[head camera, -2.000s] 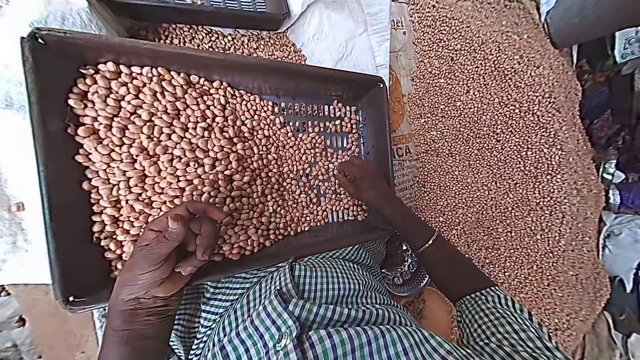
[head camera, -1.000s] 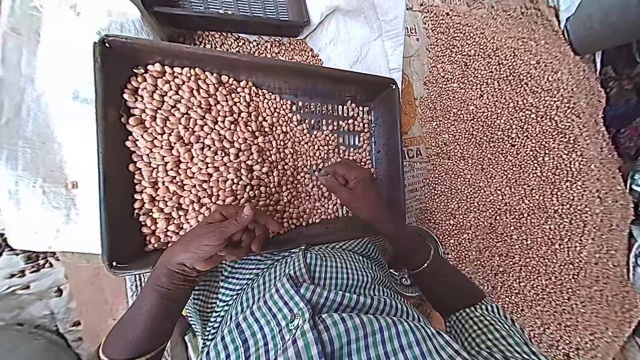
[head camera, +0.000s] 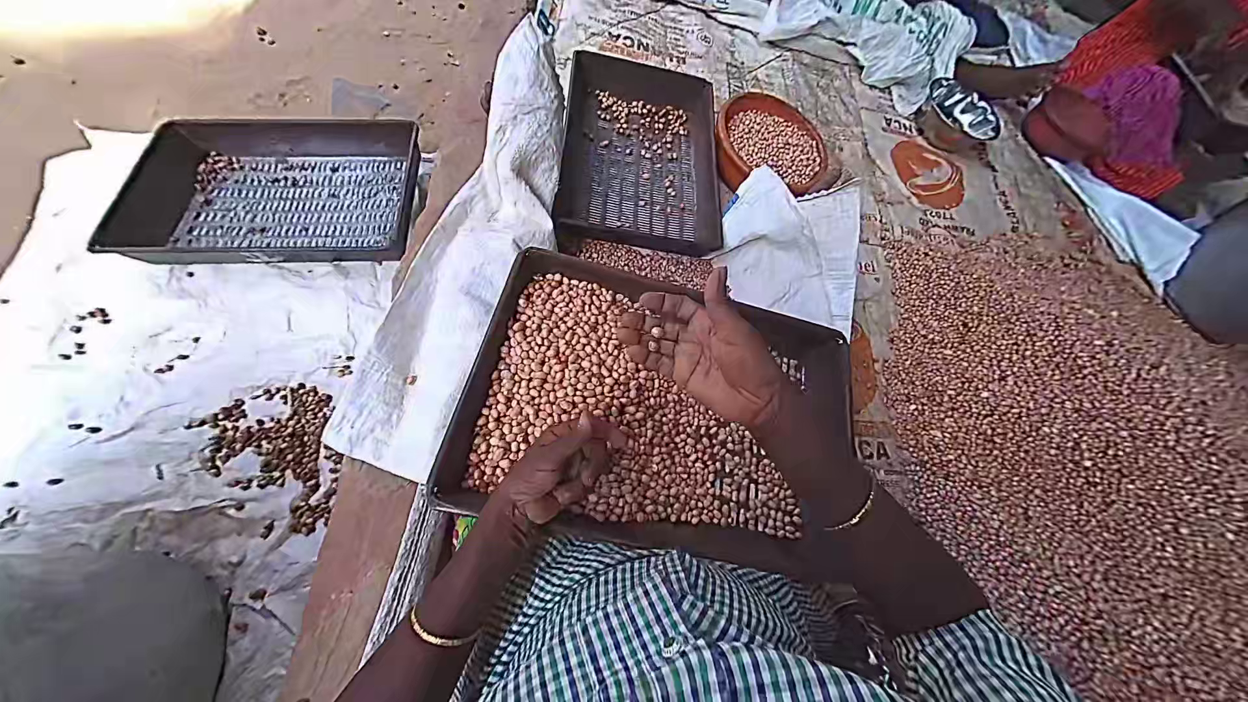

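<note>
A dark plastic tray with a slotted bottom lies in front of my body, holding a thick layer of shelled peanuts. Over its near left part, my left hand has its fingers curled, thumb against the forefinger; whether anything is between them cannot be told. My right hand is raised above the tray's far side, palm up and fingers spread, with a few peanuts lying on the fingers.
Beyond stand a second slotted tray with some peanuts and a clay bowl of peanuts. Another tray is far left, dark nuts on white sheeting below it. A large peanut heap spreads right. Another person's arm shows top right.
My right hand has left the peanuts at the tray's right part and turned palm up, higher over the tray. The view has shifted to show more beyond the tray.
</note>
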